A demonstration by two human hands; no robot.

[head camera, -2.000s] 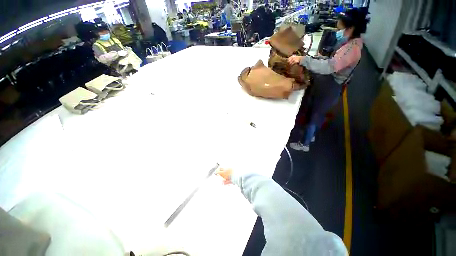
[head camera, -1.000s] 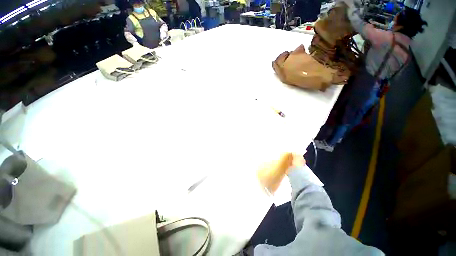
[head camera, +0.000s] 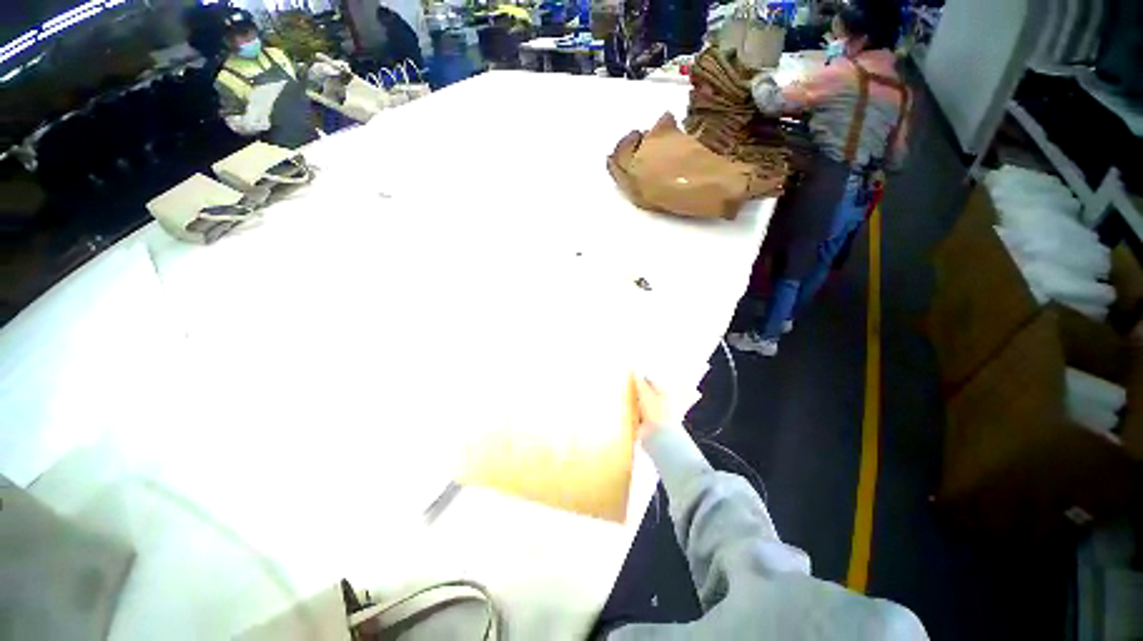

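Observation:
My right hand [head camera: 648, 403] is at the right edge of a tan-orange sheet [head camera: 552, 466] and appears to pinch its upper right corner. The sheet spreads left over the white table; its far edge is washed out by glare. A short grey strip [head camera: 441, 501] shows at its lower left. A taupe tote bag [head camera: 57, 570] is cut off at the lower left. Another taupe tote [head camera: 295, 616] with a looped handle is at the bottom edge, mostly out of the picture. My left hand is not in view.
Two taupe bags [head camera: 201, 209] stand at the far left. A brown bag heap [head camera: 689, 175] lies at the far right, beside a person [head camera: 834, 138]. Another person is at the far left. Cartons with white bundles [head camera: 1053, 238] are beyond the yellow-lined aisle.
My right hand has gone from beside the grey strip to the tan sheet's corner. The sheet, bunched and blurred a second ago, is now spread wide. The camera has turned right and back.

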